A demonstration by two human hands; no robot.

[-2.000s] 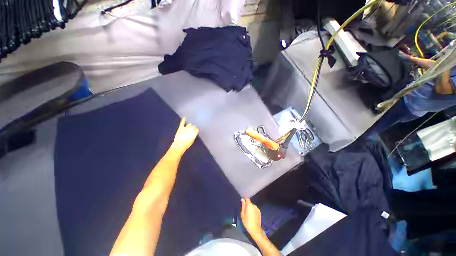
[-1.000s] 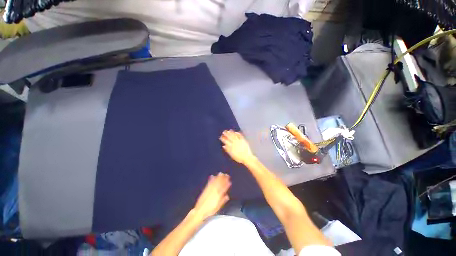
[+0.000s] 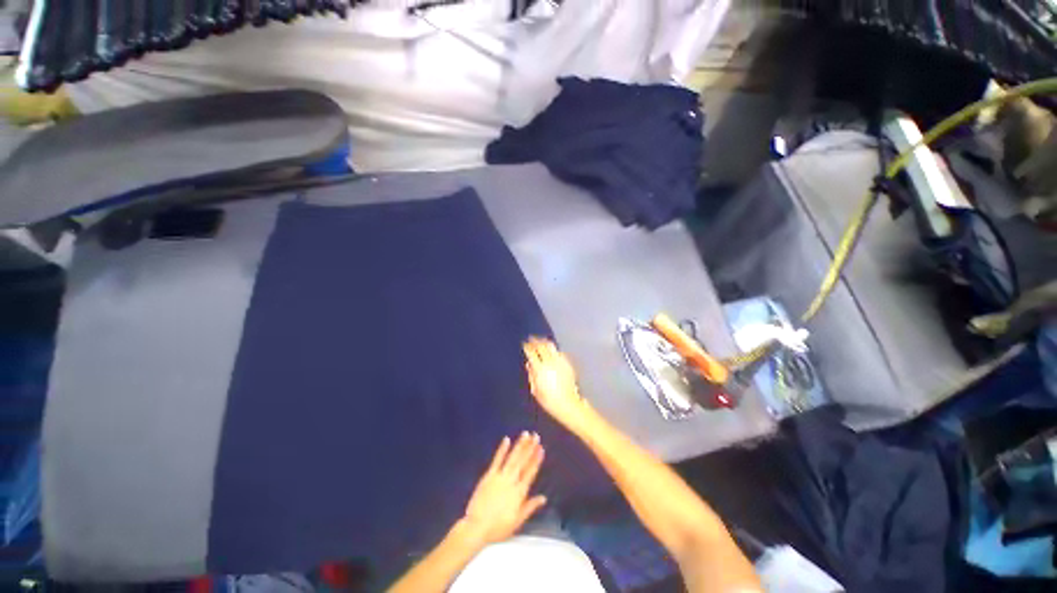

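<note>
A dark navy skirt (image 3: 359, 371) lies spread flat on the grey padded ironing table (image 3: 128, 405). My left hand (image 3: 504, 492) lies on the skirt's lower right part with its fingers spread and holds nothing. My right hand (image 3: 551, 376) rests palm down at the skirt's right edge, above and to the right of my left hand, and holds nothing. The steam iron (image 3: 684, 359), with an orange-brown handle and a small red light, stands on the table to the right of the skirt, touched by neither hand.
A crumpled navy heap (image 3: 620, 145) lies at the far edge. A padded sleeve board (image 3: 174, 145) is at the far left, with a black phone (image 3: 186, 222) near it. A yellow and black hose (image 3: 840, 249) rises from the iron. Navy garments (image 3: 869, 498) hang at the right.
The view has swung back over the table. Since the oldest frame, my right hand has come from the table's near edge onto the skirt's right edge, and my left hand has drawn back nearer to me.
</note>
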